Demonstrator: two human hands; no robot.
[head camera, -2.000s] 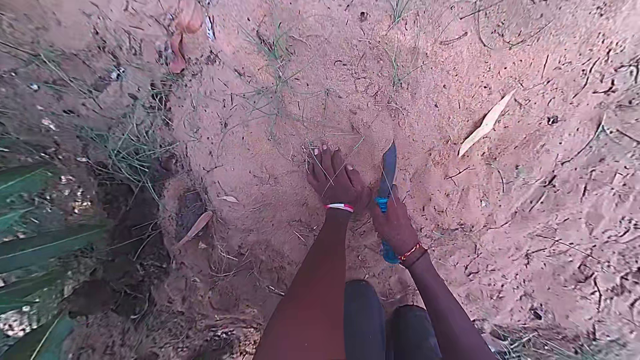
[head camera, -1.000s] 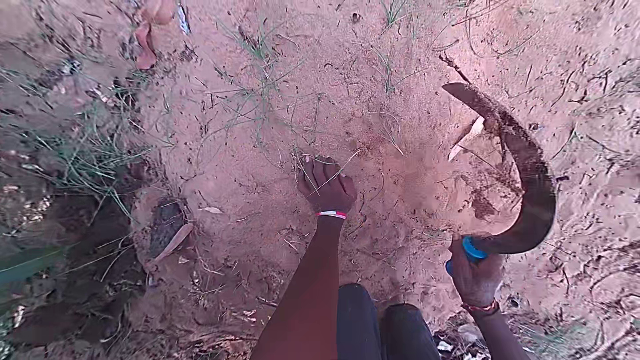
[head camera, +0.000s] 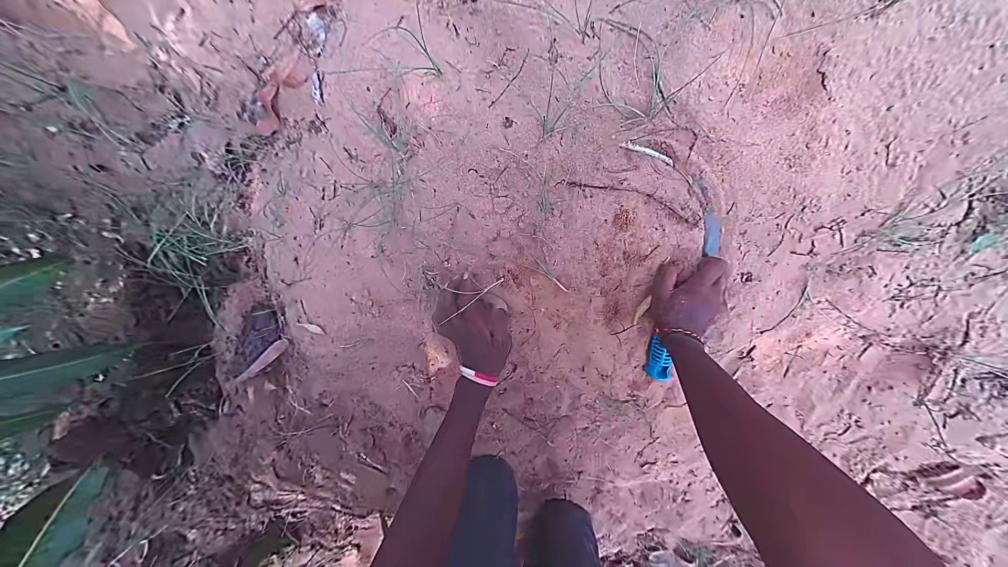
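Observation:
My right hand (head camera: 693, 298) is closed around the blue handle of a sickle; the handle's ribbed end (head camera: 658, 358) sticks out below the fist. The sickle's curved blade (head camera: 713, 235) points away from me, low over the soil or on it, and its far part blends with the ground. To the left, my left hand (head camera: 475, 323) is down at the reddish sandy soil with its fingers curled and a thin dry stalk (head camera: 472, 301) across them. Whether the fingers grip anything cannot be told. Thin green grass blades (head camera: 549, 118) grow beyond both hands.
Long green leaves (head camera: 63, 374) reach in at the left edge. Near them are a grass tuft (head camera: 189, 244), a dark lump (head camera: 260, 335) and a dry leaf (head camera: 264, 358). A thin twig (head camera: 630, 189) lies beyond the hands. My knees (head camera: 488, 504) are at the bottom.
The sickle, raised at the right with its broad blade showing a second ago, is now lower and further forward, beside the soil. My left hand has stayed near the ground, its fingers now more curled.

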